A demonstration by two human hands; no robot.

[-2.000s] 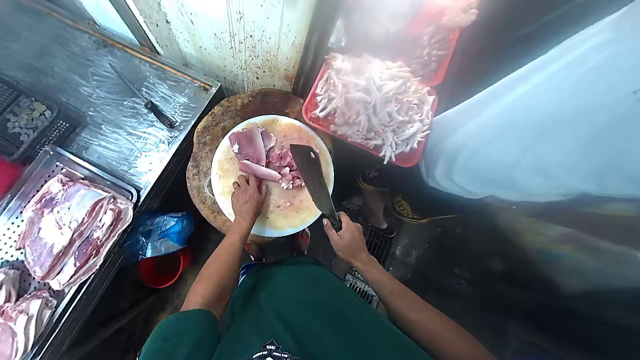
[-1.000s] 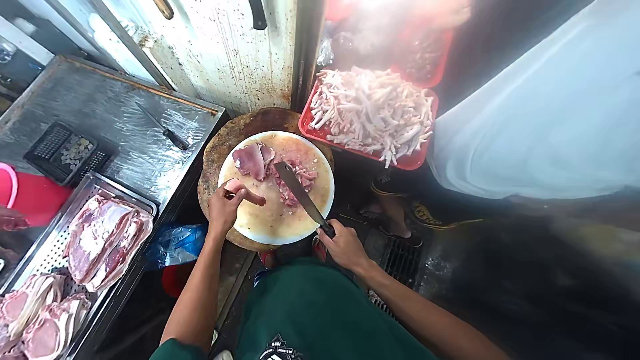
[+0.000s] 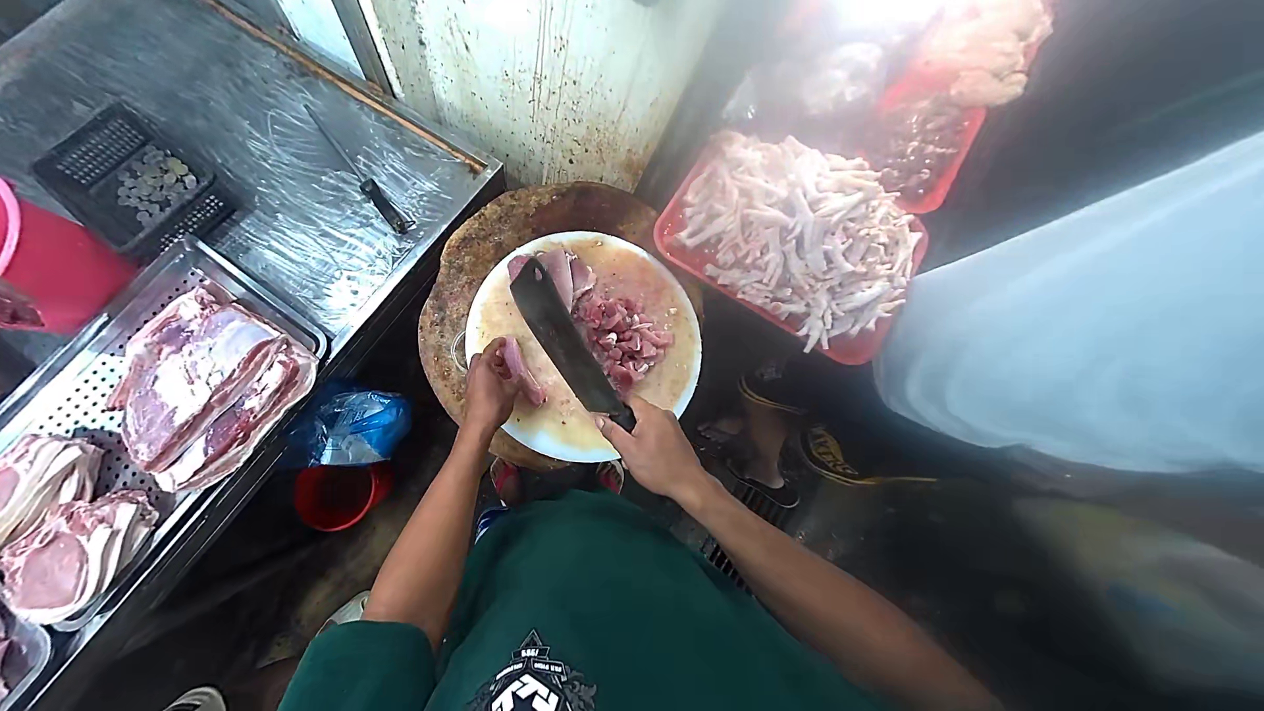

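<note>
My right hand (image 3: 652, 444) grips the handle of a dark cleaver (image 3: 561, 336), its blade slanting up and left over a round white cutting board (image 3: 533, 430). At the board's left edge my left hand (image 3: 491, 383) holds a strip of raw meat (image 3: 523, 371) by its upper end. Small diced meat pieces (image 3: 624, 338) lie in a pile right of the blade. Larger meat slices (image 3: 559, 273) rest at the top of the board, partly hidden by the blade. Beneath the board is a round wooden block (image 3: 442, 306).
At left, a metal counter holds a knife (image 3: 380, 202), a black basket of coins (image 3: 109, 178) and a perforated tray (image 3: 84, 395) with pork slabs. A red tray of chicken feet (image 3: 805, 237) stands upper right. A red bucket (image 3: 341, 497) sits lower left. Another person's foot (image 3: 770, 474) shows right.
The cleaver has shifted left, away from the diced pile it lay over a second ago. My left hand now holds the meat strip at the board's left edge.
</note>
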